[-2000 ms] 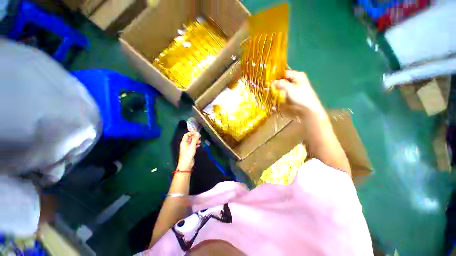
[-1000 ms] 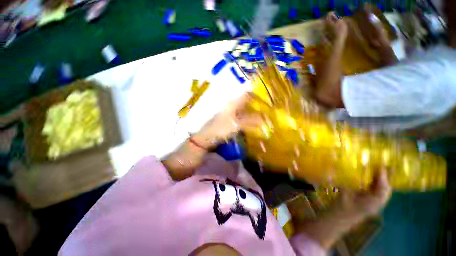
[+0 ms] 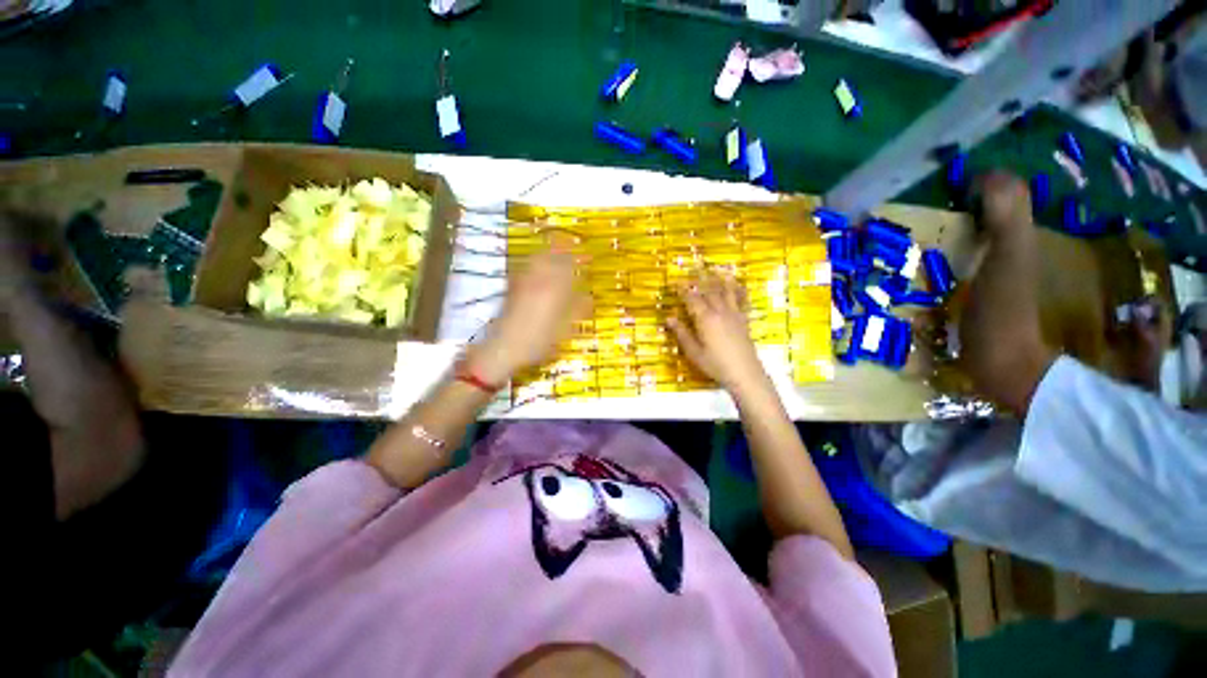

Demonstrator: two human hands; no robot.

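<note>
A sheet of gold wired strips (image 3: 635,291) lies flat on the white work sheet (image 3: 463,318) in front of me, with thin leads sticking out at its left side. My left hand (image 3: 540,311) is over the sheet's left part; it is blurred and its fingers are unclear. My right hand (image 3: 712,322) rests on the middle of the sheet with its fingers spread, holding nothing. Blue cells (image 3: 880,265) are heaped just right of the sheet.
An open cardboard tray (image 3: 437,265) with yellow pieces (image 3: 344,252) stands at left. A green conveyor (image 3: 530,80) with blue cells and pink parts runs beyond the bench. A grey metal upright (image 3: 953,119) stands at right. Other people's arms are at both sides.
The view has turned from the floor cartons to the bench. The gold sheet, earlier held in the right hand and then blurred between both hands, now lies flat on the white sheet.
</note>
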